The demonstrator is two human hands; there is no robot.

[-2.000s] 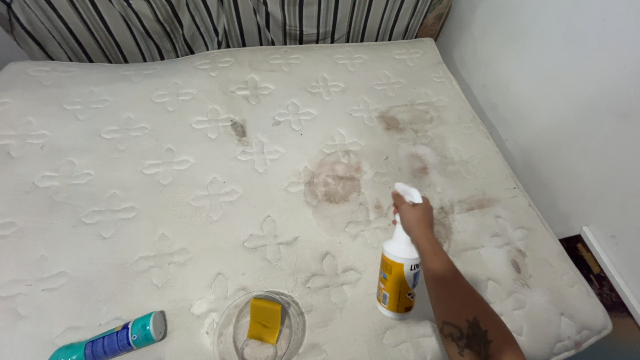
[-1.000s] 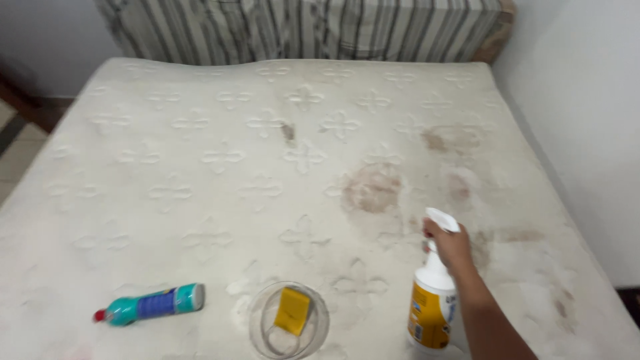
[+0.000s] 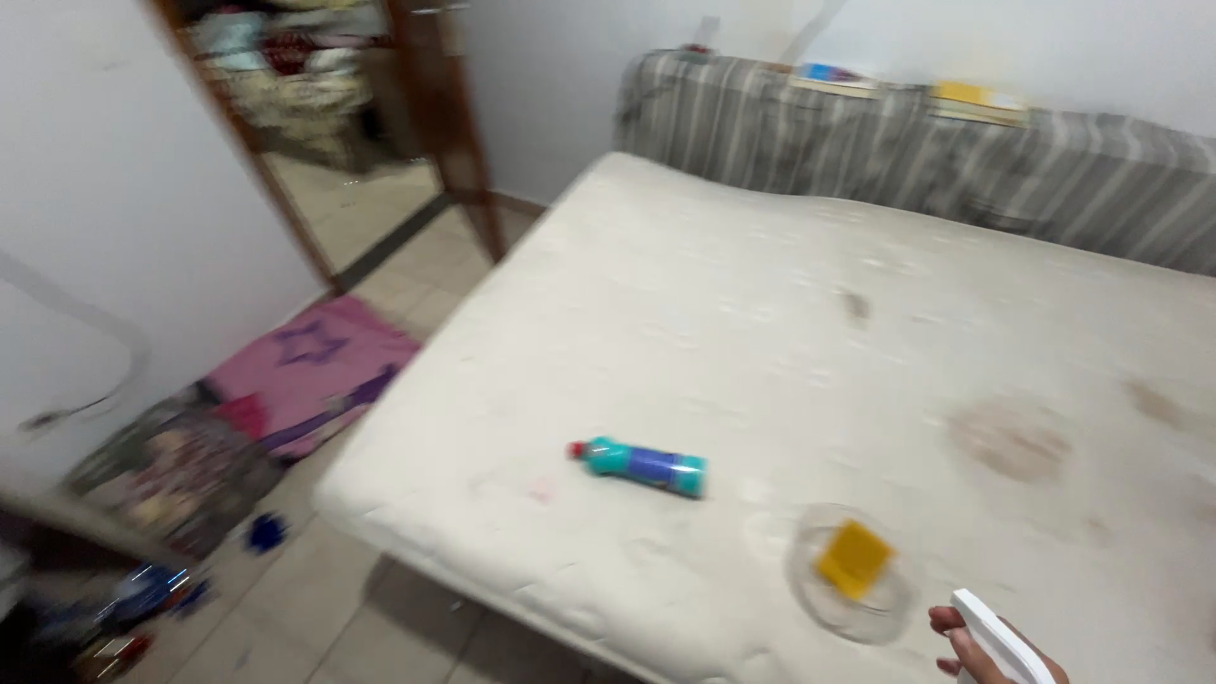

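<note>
My right hand (image 3: 978,651) is at the bottom right edge, closed around the neck of a spray bottle with a white trigger head (image 3: 999,635); the bottle's body is out of view. Just left of it, a clear round bowl (image 3: 807,598) rests on the white mattress (image 3: 589,323) with a yellow sponge (image 3: 855,560) in it. A teal bottle with a red cap (image 3: 651,467) lies on its side farther left. Brownish stains (image 3: 1012,439) mark the mattress's right part. My left hand is out of view. The picture is blurred.
A striped cloth-covered headboard (image 3: 741,123) stands behind the mattress, with books (image 3: 978,103) on top. On the tiled floor at left lie a pink blanket (image 3: 318,351) and a clear bag with cloth-like contents (image 3: 176,475). A doorway with a brown frame (image 3: 465,142) is beyond.
The view has swung far to the left, bringing the floor and doorway into sight. My right hand still holds the spray bottle, now at the picture's bottom edge.
</note>
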